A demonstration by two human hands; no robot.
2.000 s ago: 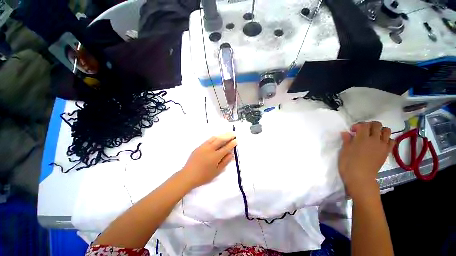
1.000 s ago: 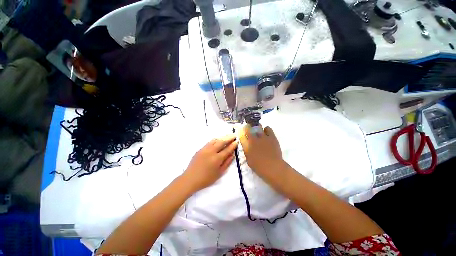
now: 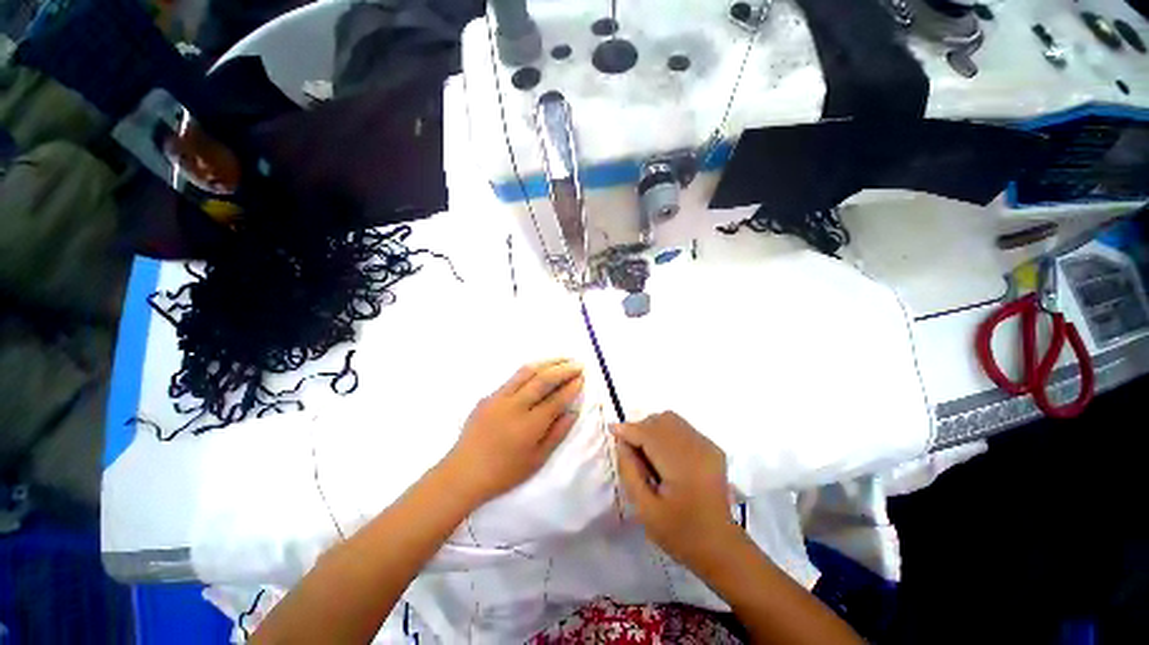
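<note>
The white fabric piece (image 3: 806, 365) lies under the needle area of the sewing machine (image 3: 743, 76). A black cord (image 3: 600, 353) runs straight from the presser foot (image 3: 577, 280) toward me. My right hand (image 3: 677, 485) pinches the cord's near part between thumb and fingers, and a bit of cord shows at the fingers. My left hand (image 3: 519, 426) lies flat on the fabric left of the cord, fingertips close beside it, holding nothing.
A tangled pile of black cords (image 3: 271, 315) lies left of the machine. Red-handled scissors (image 3: 1036, 357) lie at the right. Black cloth (image 3: 869, 164) drapes over the machine head. Dark fabric (image 3: 365, 151) is behind the pile. A ruler-marked edge (image 3: 983, 413) is at the right.
My right hand has come from the fabric's right side to the presser foot, then back toward me, taking hold of the cord. The cord is now straight. My left hand has shifted slightly toward me.
</note>
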